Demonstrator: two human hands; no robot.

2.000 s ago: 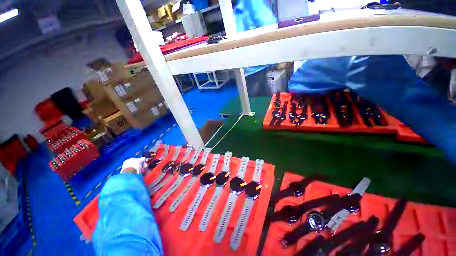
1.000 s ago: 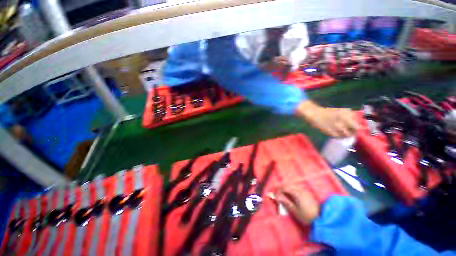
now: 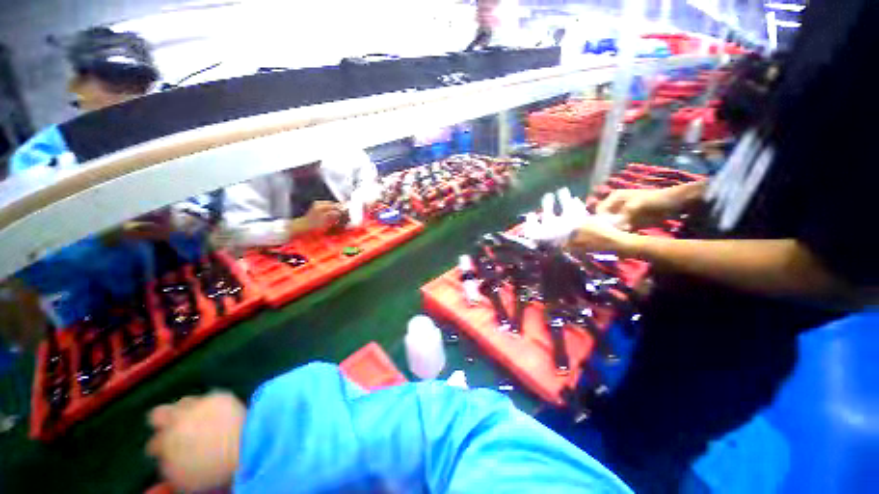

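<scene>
My right hand point(image 3: 198, 439), bare and blurred, shows at the lower left past my blue sleeve. Its fingers look curled, and I cannot tell whether they hold anything. My left hand is not in view. A small part of the red-orange middle tray point(image 3: 371, 368) shows behind my sleeve. A white bottle point(image 3: 425, 347) stands upright beyond the sleeve. Black-strap watches point(image 3: 554, 280) lie heaped on the right tray point(image 3: 487, 336).
Across the green bench point(image 3: 328, 307), a long tray point(image 3: 145, 367) holds rows of black-strap watches. People in blue and white work behind it. A person in black at the right handles white pieces point(image 3: 559, 220) over the heap. The white-framed shelf point(image 3: 289, 121) spans above.
The view has swung right. The left tray of grey-strap watches has left the picture. My gloved left hand is gone from view. My right arm now reaches across to the lower left.
</scene>
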